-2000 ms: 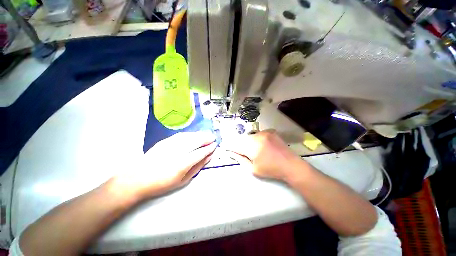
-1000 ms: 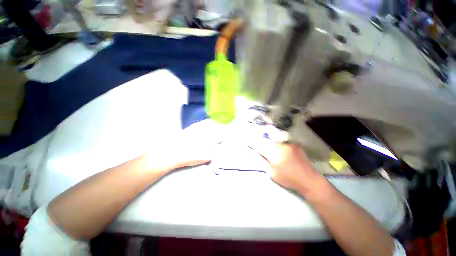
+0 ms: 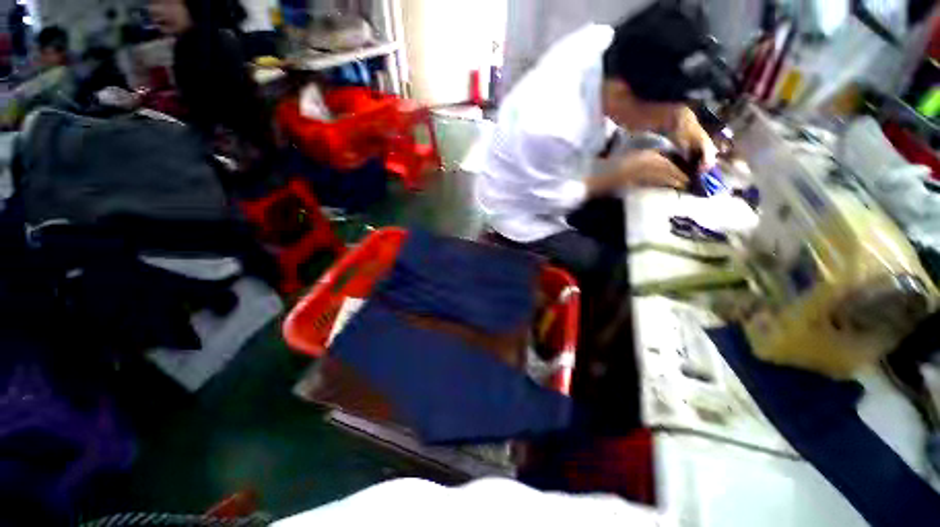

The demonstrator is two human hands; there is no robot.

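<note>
Neither of my hands is in the picture. A blurred white shape, perhaps my sleeve [image 3: 474,504], shows at the bottom edge. Nearest in front, a bundle of navy cut pieces [image 3: 443,376] lies folded over an orange-red plastic basket [image 3: 309,319], with brown board-like material under the cloth. A long navy cut panel [image 3: 825,422] lies on the white machine table [image 3: 711,484] at the right. The view is blurred.
A cream-yellow neighbouring sewing machine [image 3: 825,299] stands at the right. A person in a white top [image 3: 536,134] works at a table beyond the basket. Dark cloth heaps [image 3: 124,175] lie at the left. Red stools and baskets [image 3: 340,129] stand behind on the green floor [image 3: 227,443].
The view has swung left, away from the sewing machine with the yellow-green tag, to the basket and the neighbouring machine. Both my hands, earlier at the needle area, have left the picture.
</note>
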